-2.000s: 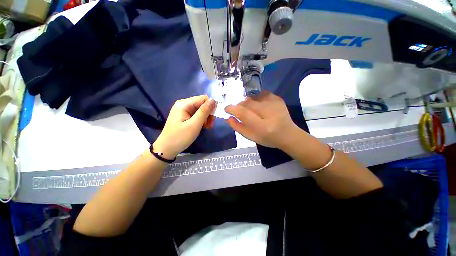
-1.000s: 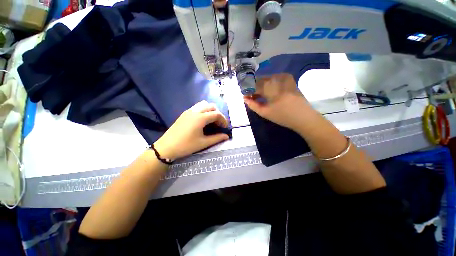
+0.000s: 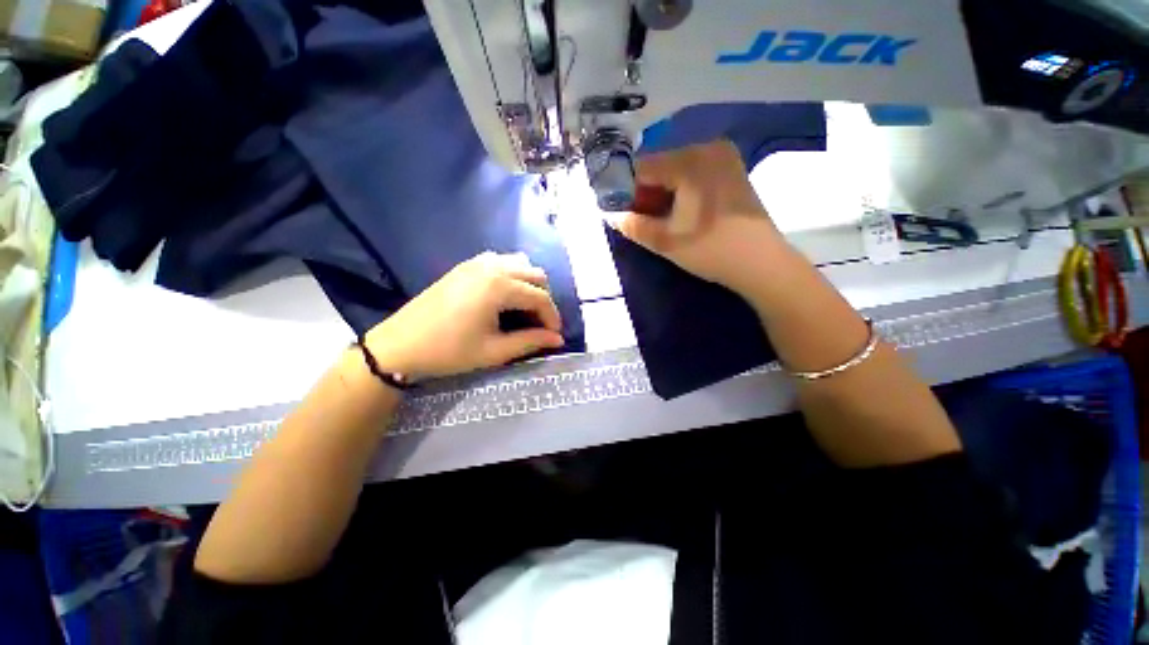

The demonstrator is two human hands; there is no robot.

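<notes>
The navy garment body (image 3: 378, 139) lies left of the needle, its front edge near the ruler. My left hand (image 3: 473, 321) rests on it with fingers curled and thumb against the cloth; it pinches the garment's edge. The navy cut piece (image 3: 687, 321) lies right of the needle, partly under the machine arm. My right hand (image 3: 706, 214) is blurred above its upper part, beside the round metal part at the needle, with fingers bent; whether it grips anything is unclear. The presser foot and needle (image 3: 549, 176) are under the bright lamp.
The white sewing machine (image 3: 806, 82) spans the upper right. Dark snips (image 3: 935, 229) lie beside a white tag (image 3: 880, 234). Yellow and red scissor handles (image 3: 1094, 296) are at the far right. A printed ruler (image 3: 504, 393) runs along the front edge. Blue baskets (image 3: 1119, 491) stand below both ends.
The view has shifted slightly. My hands moved apart from near the needle: my left hand came forward onto the garment edge, my right hand went rightward beside the round metal part.
</notes>
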